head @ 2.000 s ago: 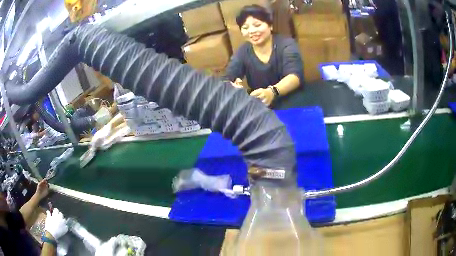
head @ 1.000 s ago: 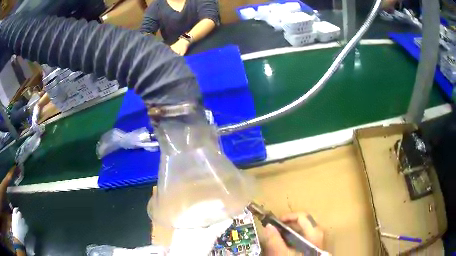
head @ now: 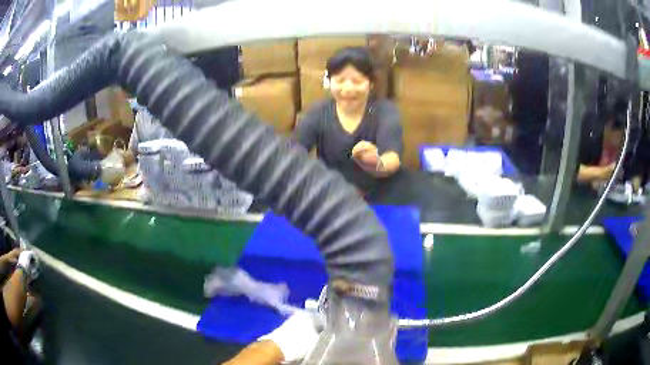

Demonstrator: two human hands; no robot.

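Observation:
My left hand (head: 298, 335), in a white glove, is at the bottom centre, raised against the left side of the clear plastic fume hood (head: 356, 335). Its fingers are partly hidden at the hood, so I cannot tell if they grip it. The bare forearm enters from the bottom edge. The hood hangs from a thick black ribbed duct (head: 285, 171) with a metal clamp (head: 355, 289) at the joint. My right hand is out of the picture.
Blue plastic sheets (head: 403, 264) and crumpled clear wrap (head: 246, 286) lie behind the hood on the green belt (head: 492, 274). A thin metal gooseneck (head: 531, 285) curves right. A person (head: 353, 128) sits opposite; white housings (head: 499, 196) stand beyond the belt.
The view has tilted up from the bench. The circuit board, soldering iron and my right hand have left the picture. My gloved left hand now shows higher, beside the hood.

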